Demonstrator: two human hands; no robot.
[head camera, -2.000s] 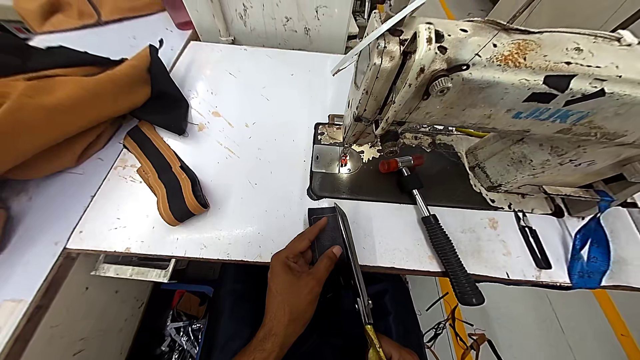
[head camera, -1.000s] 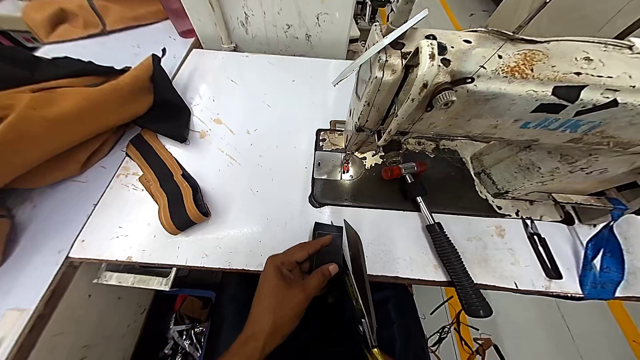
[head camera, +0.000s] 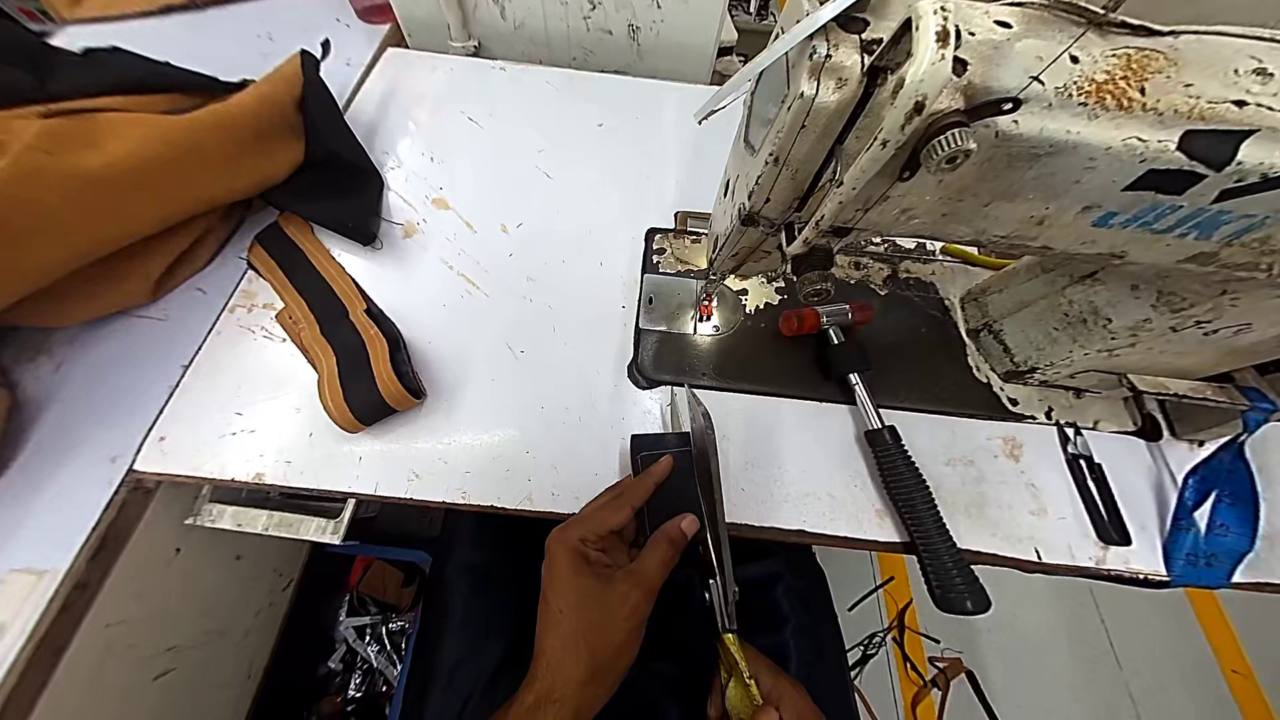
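My left hand (head camera: 615, 570) pins a small dark fabric piece (head camera: 662, 462) with thumb and index finger at the table's front edge. Light stitching shows on the piece. Along its right side lie the blades of a pair of scissors (head camera: 712, 500), their tips slightly apart and pointing away from me. At the bottom, my right hand (head camera: 775, 690) is closed around the yellow scissor handles, partly out of view. A black and tan fabric band (head camera: 340, 330) lies folded over to the left on the white table (head camera: 520, 250).
A worn sewing machine (head camera: 1060, 150) stands at the right. On its bed and the table lies a red-headed mallet (head camera: 915, 510), with thread snips (head camera: 1095, 485) and a blue tape loop (head camera: 1212, 510) farther right. Tan and black cloth (head camera: 150, 190) lies at upper left.
The scissor blades have shifted along the dark piece's right side, and two separate blade tips now show beyond its far edge. My left hand still holds the piece.
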